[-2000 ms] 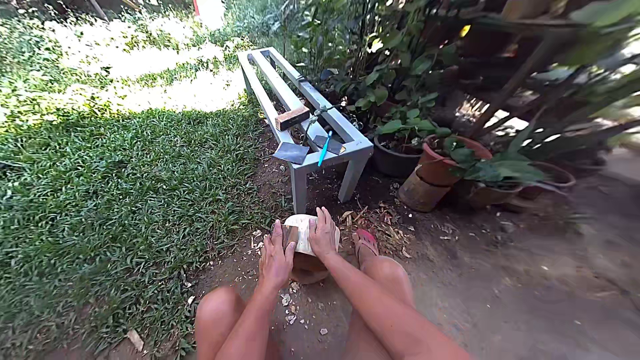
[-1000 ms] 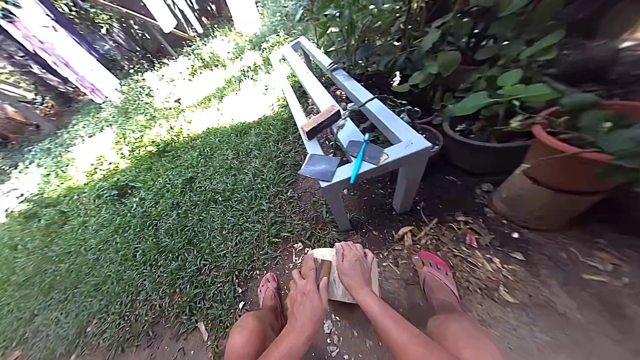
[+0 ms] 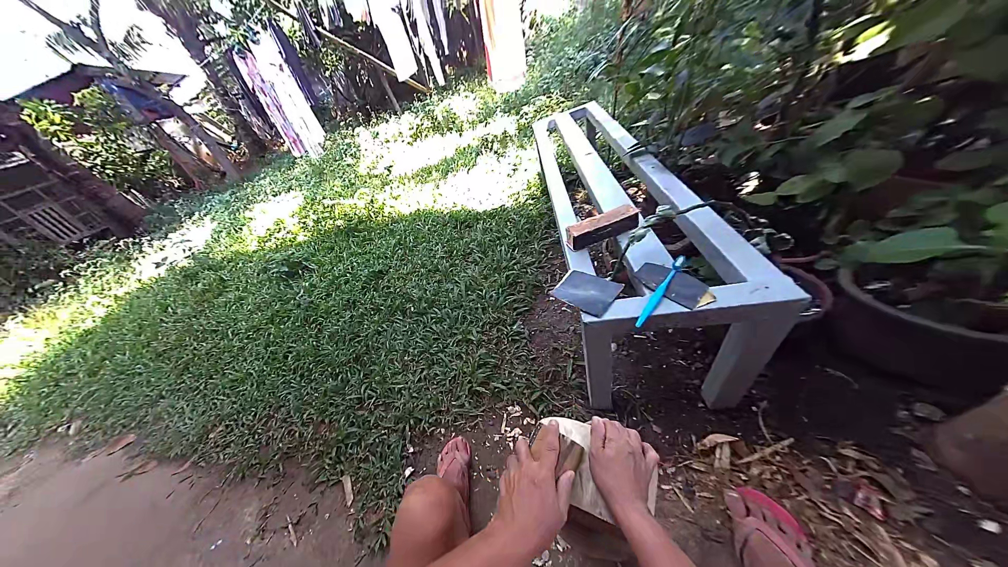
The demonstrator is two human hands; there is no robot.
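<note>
A pale piece of wood (image 3: 583, 494) stands low between my feet, with a darker brown wooden piece (image 3: 572, 455) on its top. My left hand (image 3: 535, 482) lies over the brown piece, fingers pointing forward; its grip is partly hidden. My right hand (image 3: 622, 465) rests on the right side of the pale wood, fingers bent. On the near end of the grey bench (image 3: 756, 293) lie a dark sheet (image 3: 588, 292), a second dark sheet (image 3: 683, 290) and a blue toothbrush (image 3: 660, 293). Further back, a brown wooden block (image 3: 602, 227) lies across the slats.
Potted plants, one in a dark pot (image 3: 913, 335), stand right of the bench. Wood chips (image 3: 858, 492) litter the soil by my right foot, which wears a red flip-flop (image 3: 776, 524). Grass (image 3: 339, 339) spreads ahead and left, and laundry (image 3: 279, 94) hangs at the back.
My hands were apart on the wood's sides two seconds ago; they are now closer together, the left over the brown piece. The view has shifted, showing more of the yard.
</note>
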